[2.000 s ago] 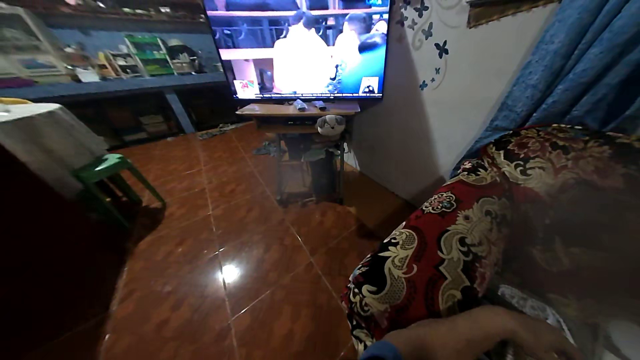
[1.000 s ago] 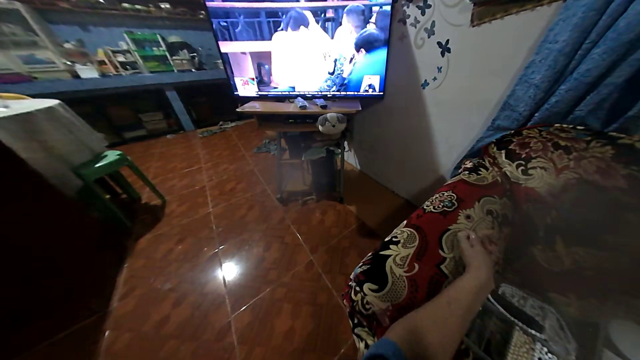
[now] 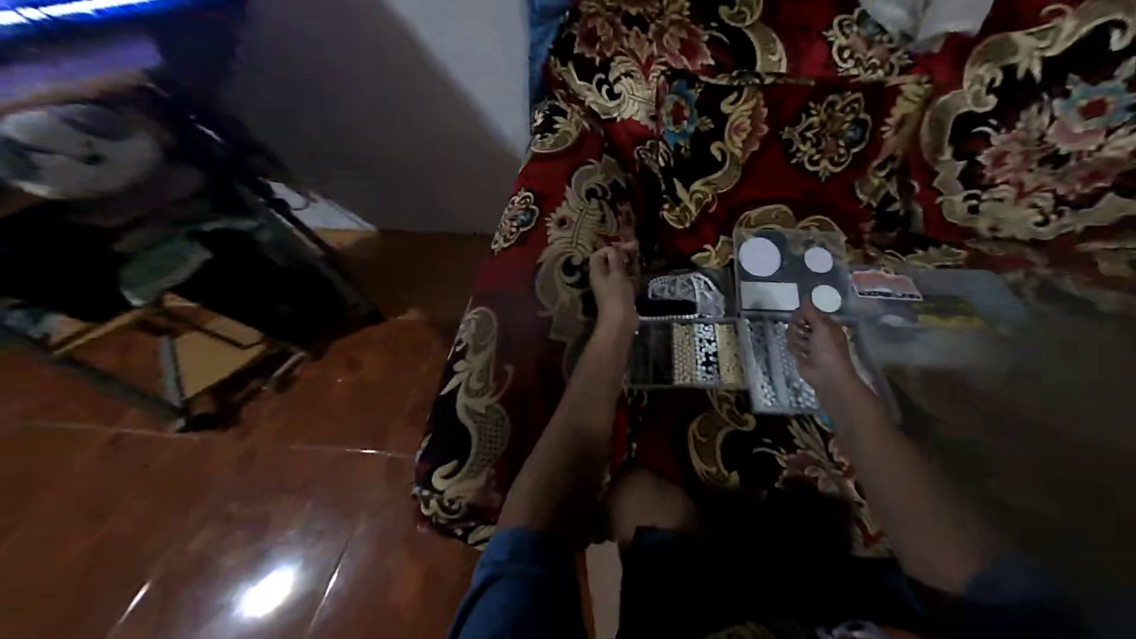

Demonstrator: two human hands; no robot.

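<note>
My left hand (image 3: 612, 277) is at the sofa's armrest side, just left of a clear plastic bead case (image 3: 688, 342); its fingers are bent, and whether they pinch something small is unclear. The case has compartments of gold, white and black-and-white beads, with a clear bag of white beads (image 3: 690, 291) at its back. My right hand (image 3: 816, 342) is over a second clear case (image 3: 770, 404) of silvery beads, its fingers curled near the front. Behind that case stands a clear lid or box (image 3: 790, 232) with white round and rectangular labels. What the right fingers hold cannot be made out.
The cases lie on a sofa with a red and black floral cover (image 3: 825, 133). A clear plastic package (image 3: 941, 306) lies at the right. White cloth (image 3: 932, 18) is at the back. At left stand a television rack (image 3: 177, 355) and a plush toy (image 3: 84, 151) above a tiled floor (image 3: 266, 506).
The view has swung down and right to the sofa. Both hands now show over the bead cases; one second ago a single hand showed at the armrest.
</note>
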